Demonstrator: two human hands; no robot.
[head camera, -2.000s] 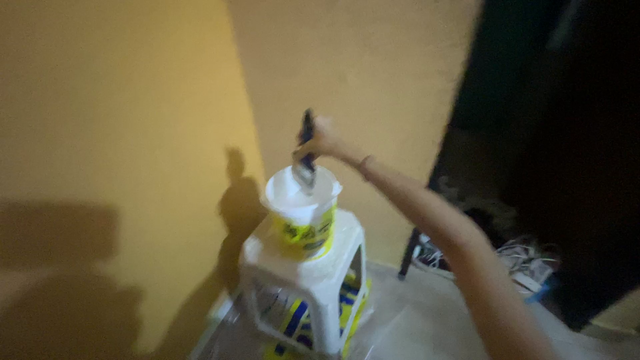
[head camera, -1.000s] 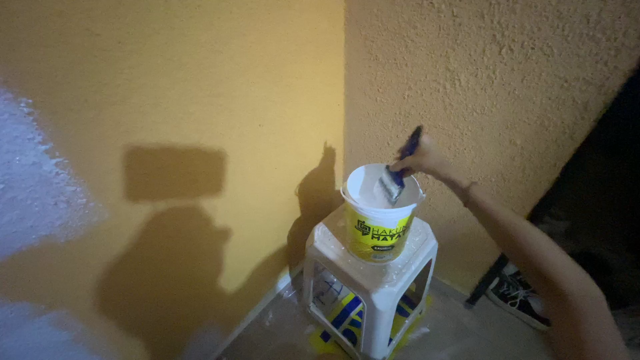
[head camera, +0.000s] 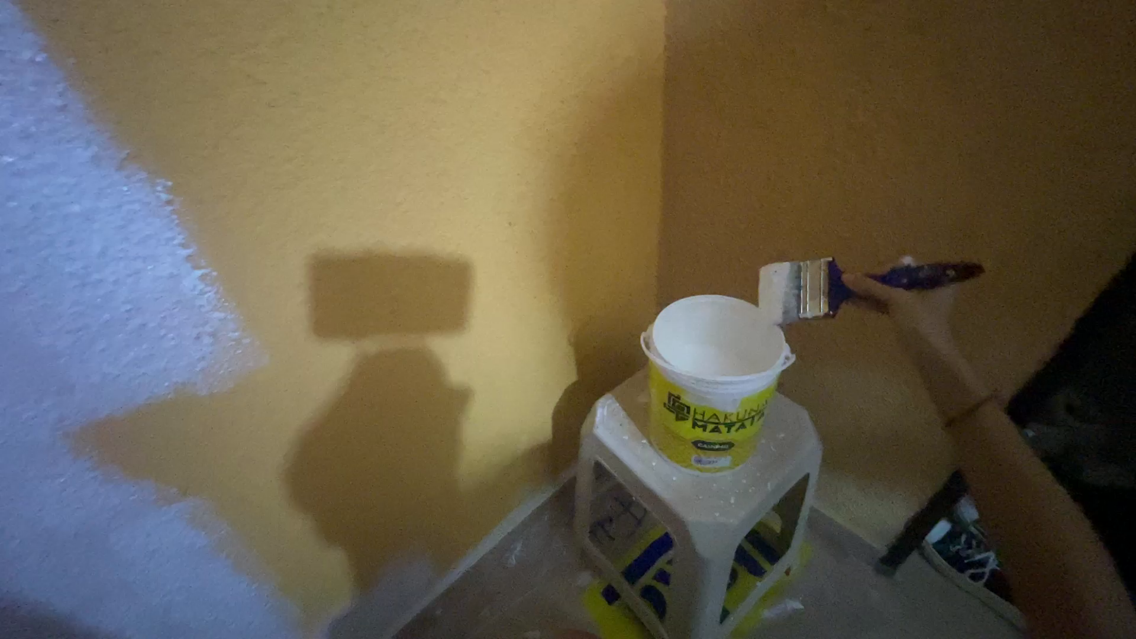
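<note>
My right hand (head camera: 914, 306) grips the dark purple handle of a flat paintbrush (head camera: 815, 288) near its metal ferrule. The brush lies nearly level, its bristles coated white and pointing left, at the right rim of a white plastic bucket (head camera: 710, 426). The bucket has a yellow printed label and a handle folded down, and white paint coats its inside. It stands upright on a white plastic stool (head camera: 719, 506) spotted with paint. My left hand is out of the frame.
A yellow wall (head camera: 532, 177) on the left bears white paint (head camera: 89, 222) and meets another wall (head camera: 887, 133) behind the bucket. A yellow and blue printed sheet (head camera: 648, 577) lies beneath the stool. Shoes (head camera: 967, 550) sit by a dark leg at lower right.
The paintbrush was inside the bucket with its handle up; it is now out, nearly level beside the rim, still in my right hand. The view has turned left.
</note>
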